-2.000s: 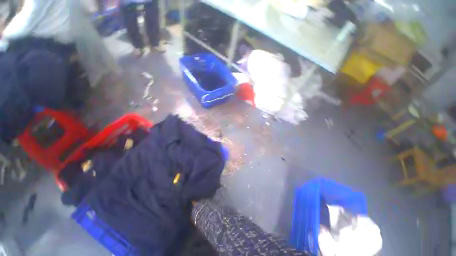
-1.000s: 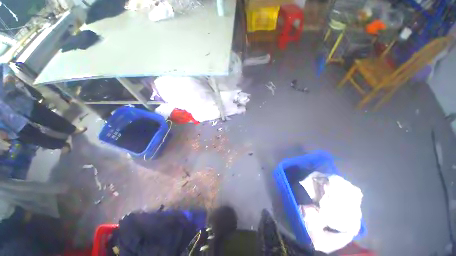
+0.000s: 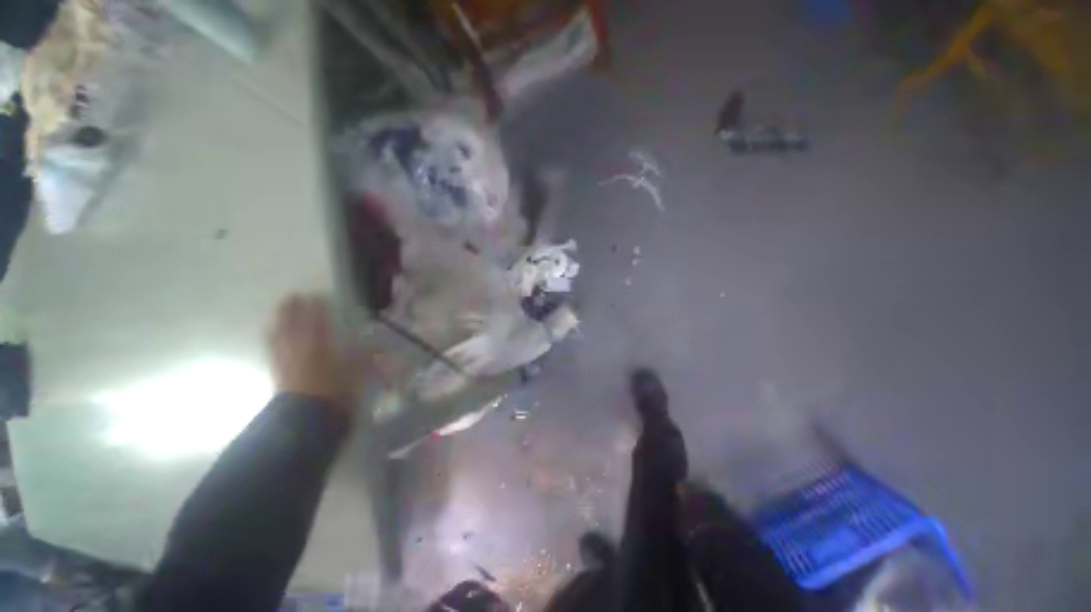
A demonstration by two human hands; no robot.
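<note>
My left hand (image 3: pixel 309 347) is blurred, at the right edge of a long pale-green table (image 3: pixel 144 287). Its dark sleeve comes up from the bottom left, over the table top. The fingers are too blurred to show whether they touch the edge or hold anything. My right hand is not in view. A bright glare lies on the table left of my left hand.
White bags and scraps (image 3: pixel 443 179) lie beside and under the table. A blue basket (image 3: pixel 837 526) with pale material is at the lower right. Dark-clad legs (image 3: pixel 656 478) are at the bottom centre. A yellow chair (image 3: pixel 981 48) is blurred at the top right.
The view has moved to the table, which now fills the left side. My left hand has come into view at its edge. The blue basket sits lower and is partly cut off.
</note>
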